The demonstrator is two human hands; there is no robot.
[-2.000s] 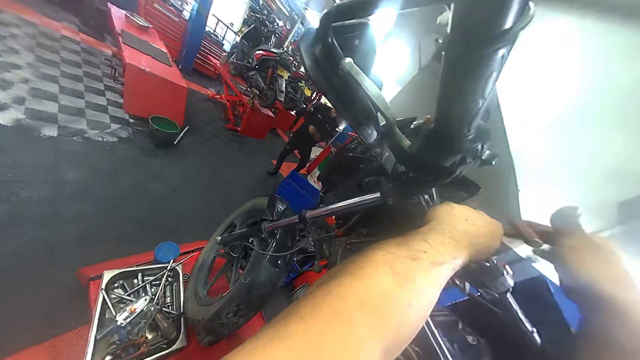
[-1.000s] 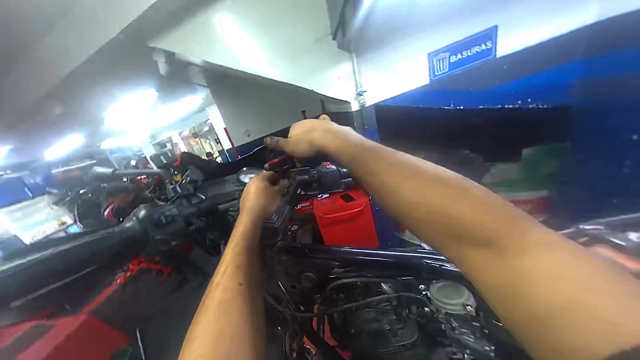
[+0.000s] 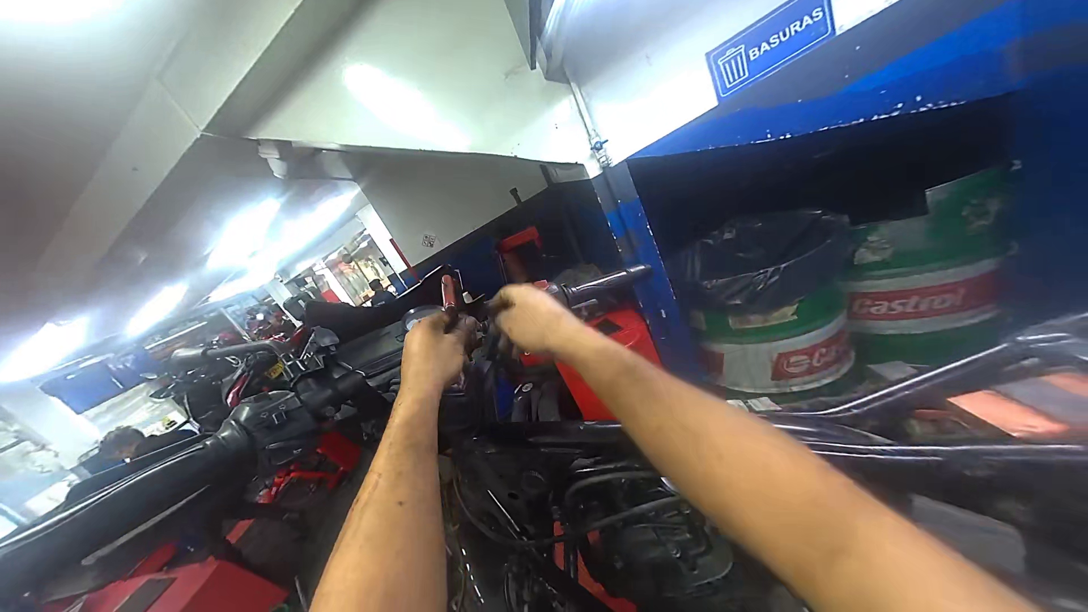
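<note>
My left hand (image 3: pixel 435 348) is closed around a red-handled tool (image 3: pixel 450 293) whose handle sticks up above the fingers; its kind is not clear. Just to the right, my right hand (image 3: pixel 531 316) is at the motorcycle's front end with bent fingers, blurred, and its fingertips are partly hidden. Both hands are over the middle of the handlebar area, near a round instrument gauge (image 3: pixel 418 317). A black handlebar grip (image 3: pixel 127 501) runs to the lower left, and the other handlebar end (image 3: pixel 608 283) points right. Below my forearms lie the frame tube (image 3: pixel 578 432) and the engine (image 3: pixel 667 544).
A red box (image 3: pixel 625 340) stands beyond the handlebar. Green and white drums (image 3: pixel 769 340) stand at the right under a blue ledge, one lined with a black bag. A red metal stand (image 3: pixel 195 588) is at lower left. Other motorcycles and a person (image 3: pixel 119 446) are farther left.
The view has swung widely from the wheel and tool tray to the handlebars and drums. Since one second ago, my hands have moved apart; the red handle now stands up from my left hand.
</note>
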